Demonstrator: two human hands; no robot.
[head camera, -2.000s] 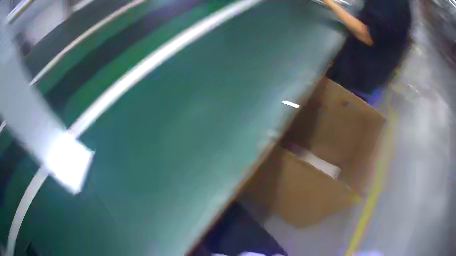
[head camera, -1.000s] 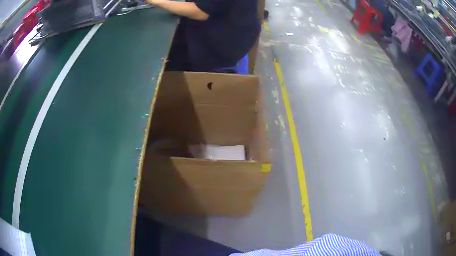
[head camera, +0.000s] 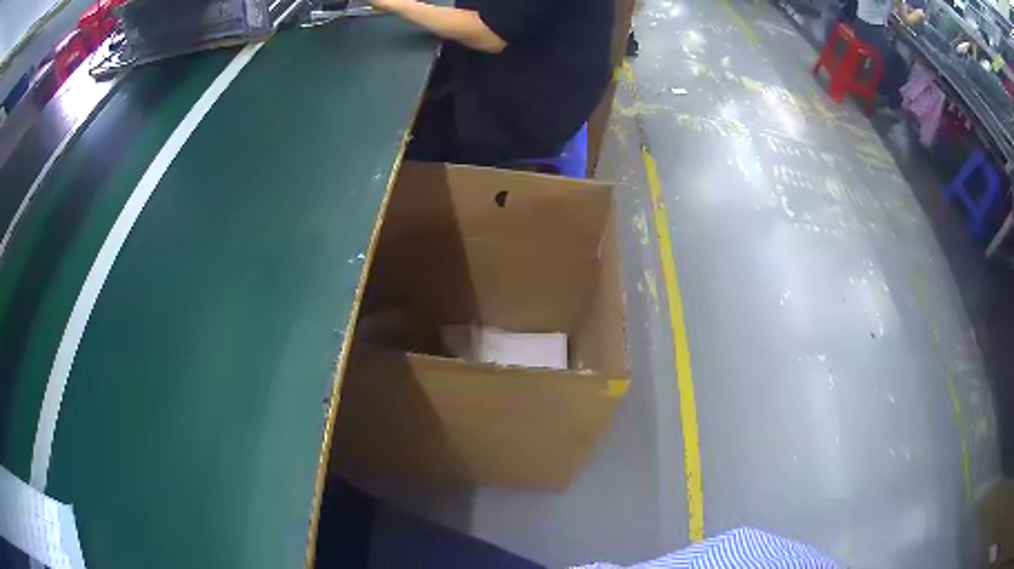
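Note:
Neither of my hands is in view. A large open cardboard carton (head camera: 489, 428) stands on the floor against the right edge of the green-topped bench (head camera: 222, 311). A white piece (head camera: 523, 348) lies inside the carton, and its left part is in shadow. A white label liner strip (head camera: 42, 522) shows at the lower left, cut off by the picture's edge. A blue-and-white striped sleeve or garment (head camera: 739, 550) shows at the bottom edge, with no hand visible.
A person in dark clothes (head camera: 517, 83) sits on a blue stool beyond the carton, an arm over the bench. A metal rack (head camera: 195, 31) stands at the bench's far end. A yellow line (head camera: 678, 345) runs along the floor. Red (head camera: 848, 65) and blue (head camera: 974, 191) stools stand at right.
The view has swung from a tilted, blurred look over the bench to a steadier one along bench and aisle. In the last second the scene has shifted slightly right. The striped cloth has come into view.

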